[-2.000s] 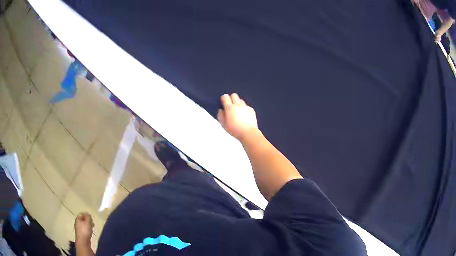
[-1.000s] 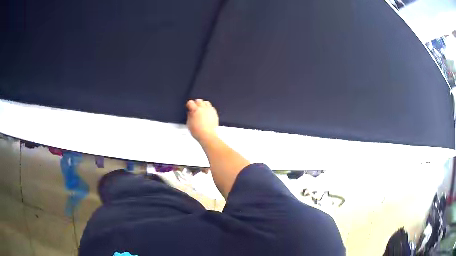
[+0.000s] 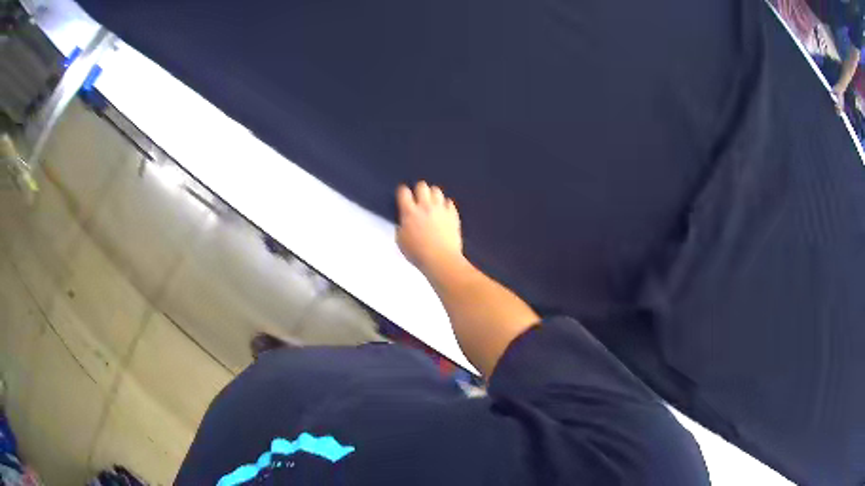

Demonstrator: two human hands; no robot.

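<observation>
Dark navy or black cloth (image 3: 531,123) covers most of the white-topped table, its near edge running diagonally along the white table margin (image 3: 256,171). My right hand (image 3: 429,226) is bare and lies at this edge, with the fingers over the cloth and the palm side towards the margin. The thumb is hidden, so whether it pinches the edge cannot be told. The cloth is mostly smooth left of and beyond my hand. Long folds and ripples (image 3: 702,209) run through it on the right. My left hand is not in view.
A pale metal rail (image 3: 71,90) with blue pieces crosses the table's far left end. Pale tiled floor (image 3: 123,313) lies at the left. A person's arm (image 3: 847,76) shows at the far table edge, upper right. Dark scraps lie at the lower left.
The view has swung back from the straight-on angle. The rail at the upper left has come into view. My left hand, seen low at the left two seconds ago, is gone. My right hand remains at the cloth edge.
</observation>
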